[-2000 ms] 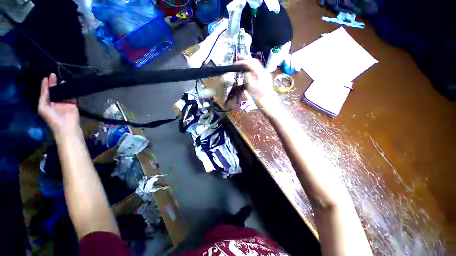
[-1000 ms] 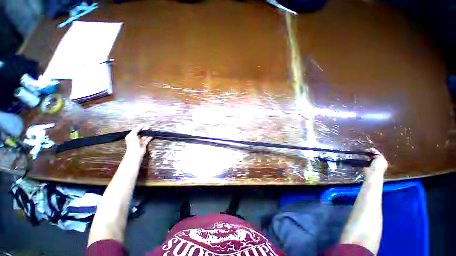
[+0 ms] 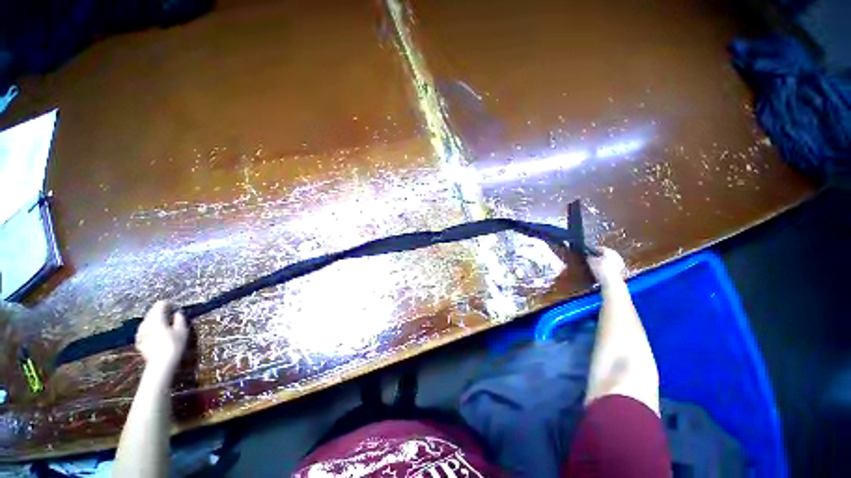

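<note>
A long narrow black fabric strip (image 3: 401, 245) lies across the front of the brown table (image 3: 280, 103), slightly curved. My left hand (image 3: 162, 333) grips it near its left end, and a short length runs on past the hand to the left. My right hand (image 3: 605, 265) holds it near its right end at the table's front edge. A short end of the strip points away from me, just beyond the right hand's fingers. Both hands are bare.
A blue plastic bin (image 3: 746, 373) with grey cloth (image 3: 527, 397) stands below the table's front right edge. A dark garment heap (image 3: 802, 107) lies at the right end. White paper (image 3: 26, 154), a notepad (image 3: 26, 245) and a small yellow tool (image 3: 32, 373) are at the left.
The strip was held up over the floor, then brought over the table. Since then the view has turned right, the strip has moved with the hands, and its middle now bows away from me.
</note>
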